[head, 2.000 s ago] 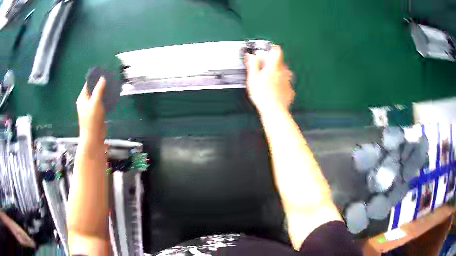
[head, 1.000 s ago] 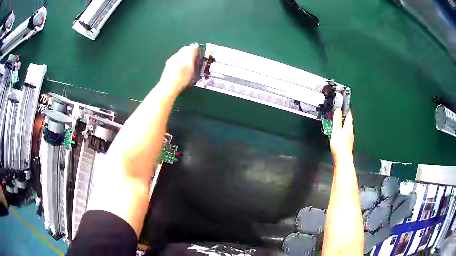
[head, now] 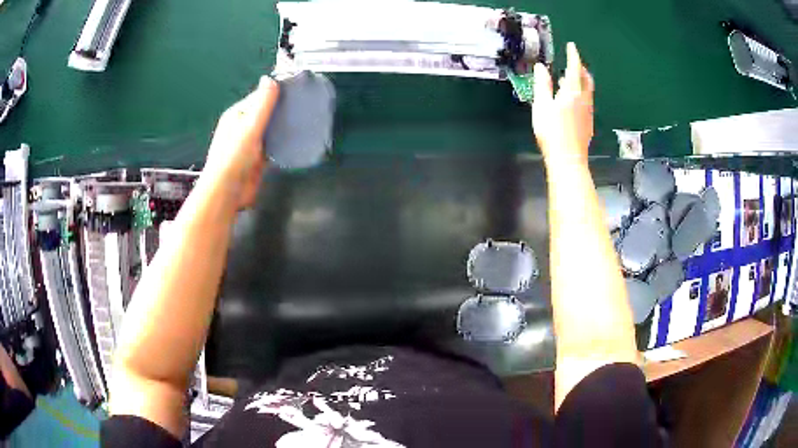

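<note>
A white, forearm-long unit point(head: 385, 39) lies across the green conveyor belt, its open side showing. A dark round motor part and a small green circuit board point(head: 522, 86) are at its right end. My left hand point(head: 241, 136) holds a grey rounded end cap point(head: 300, 120) just below the unit's left end. My right hand point(head: 564, 109) is at the unit's right end with its fingers apart, holding nothing visible; whether it touches the unit is unclear. Two grey end caps point(head: 501, 267) lie on the black mat between my arms.
A pile of grey caps point(head: 646, 236) lies at right on instruction sheets point(head: 719, 293), above a brown box point(head: 713, 363). Several units point(head: 66, 297) stand in a row at left. Other units lie on the belt point(head: 420, 122) at upper left and upper right. Another person's arm shows at lower left.
The unit now lies further up and to the left, nearly level. My left hand has come off its left end and shows a cap. My right hand's fingers have spread.
</note>
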